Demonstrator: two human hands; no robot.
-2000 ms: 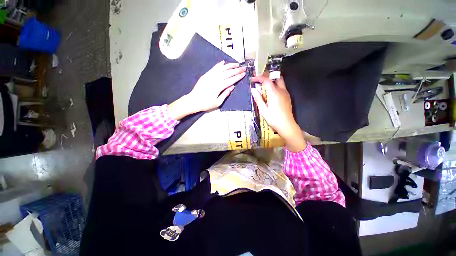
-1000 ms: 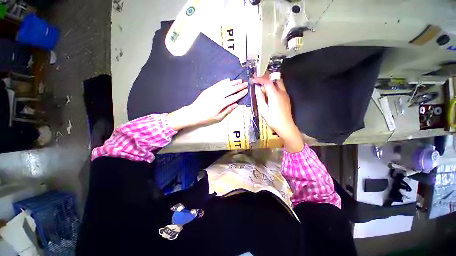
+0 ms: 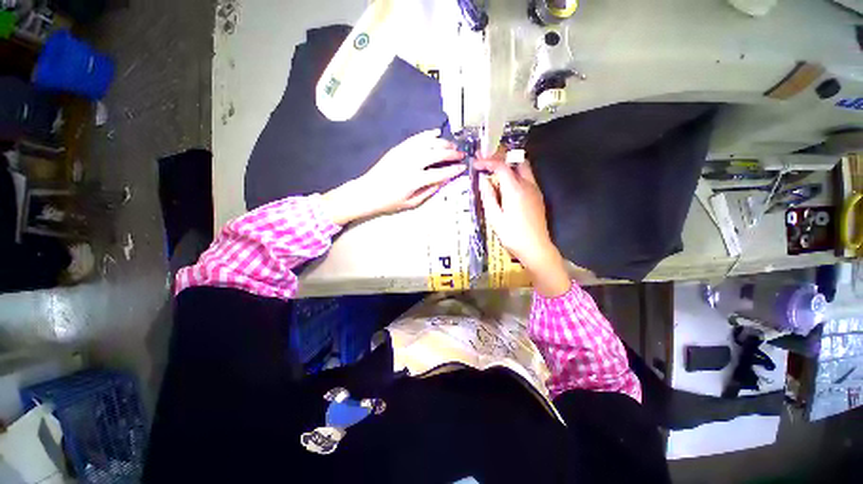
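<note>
A dark navy fabric panel (image 3: 326,123) lies on the pale machine table left of the needle. My left hand (image 3: 409,175) lies with fingers slightly spread on the panel's near edge beside the presser foot (image 3: 468,144). My right hand (image 3: 511,194) has its fingertips pinched together just right of the foot, at a narrow dark strip (image 3: 477,227) that runs toward the table's front edge. The fingertips hide most of what they pinch. The white sewing machine (image 3: 643,47) stands over the work.
A second dark cloth (image 3: 620,180) lies right of the needle under the machine arm. A long white lamp (image 3: 355,71) hangs over the panel. Tools and a bobbin box (image 3: 810,230) lie at the right. A blue crate (image 3: 90,416) stands on the floor at lower left.
The navy panel has moved away from me past the foot, baring the table and yellow tape in front. Both hands stay close to the needle; the left fingers now sit at the panel's near edge.
</note>
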